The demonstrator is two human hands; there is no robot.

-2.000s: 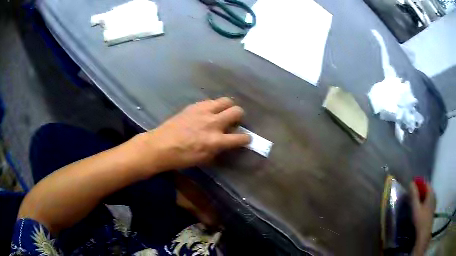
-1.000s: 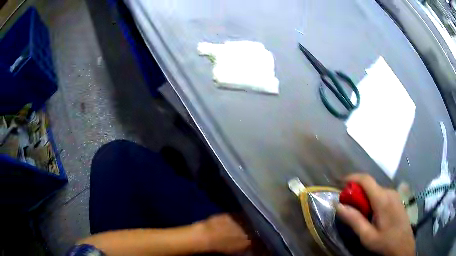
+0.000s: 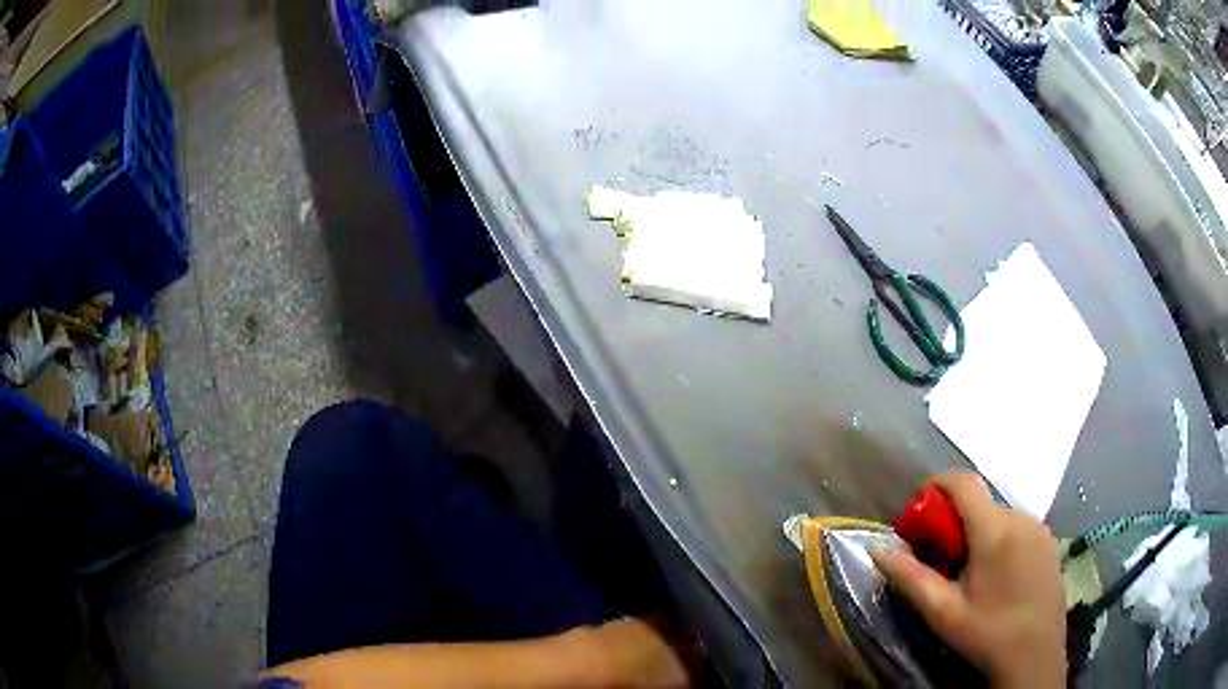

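My right hand [image 3: 1003,579] is closed on the red handle of the iron [image 3: 848,592], low in the view. The iron stands flat on the grey table over a narrow whitish strip [image 3: 795,529]; only the strip's tip shows past the sole edge. My left forearm enters along the bottom. My left hand [image 3: 657,656] is at the table's near edge, partly cut off and dim, and its fingers cannot be made out.
A pile of whitish pieces [image 3: 698,253] lies beyond, with green-handled scissors [image 3: 900,303] and white sheets [image 3: 1024,384] to its right. A green coiled cord [image 3: 1145,525] crosses crumpled white material [image 3: 1169,586]. A yellow cloth [image 3: 858,27] lies far off. Blue crates [image 3: 146,175] stand left.
My right hand has brought the iron from the far right onto the strip. My left hand has left the white strip and drawn back to the table's near edge. The view has shifted left.
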